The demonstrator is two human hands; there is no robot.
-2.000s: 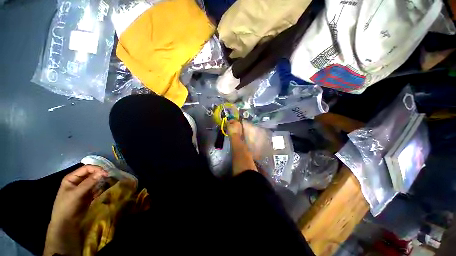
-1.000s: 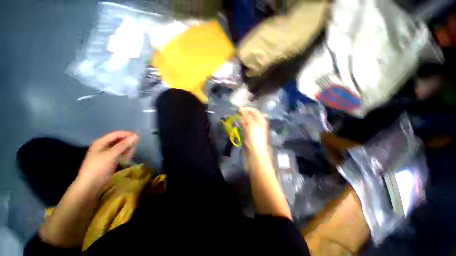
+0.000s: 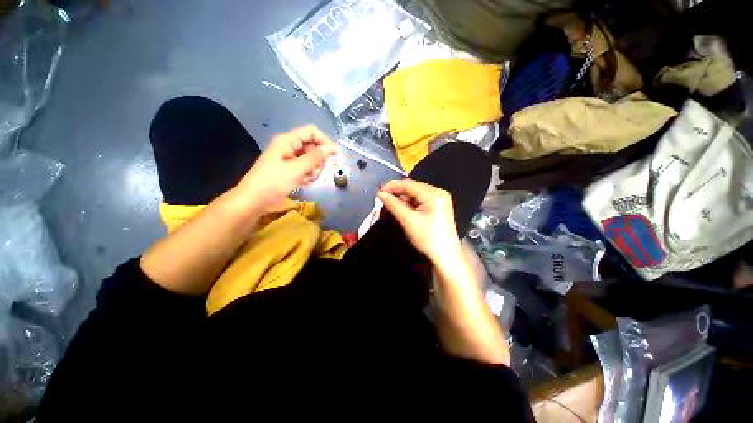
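A mustard-yellow cloth garment [image 3: 268, 254] lies bunched on the lap, under and beside my left forearm. My left hand [image 3: 291, 168] is raised above it, fingertips pinched together. My right hand [image 3: 419, 213] is a little to the right, thumb and forefinger pinched, over the right knee. The hands are apart. Any thread or needle at the fingertips is too small to make out. A small spool [image 3: 340, 176] stands on the grey floor between the hands.
A brighter yellow cloth [image 3: 442, 103] lies beside a clear printed bag [image 3: 347, 45]. A khaki piece [image 3: 582, 125], an off-white printed cloth [image 3: 685, 198] and several clear bags lie right. Clear plastic [image 3: 31, 240] lies far left. A wooden surface [image 3: 570, 398] is at lower right.
The view has swung left. My right hand has left the yellow looped item among the bags and come back near my left hand. My left hand has risen from the mustard cloth.
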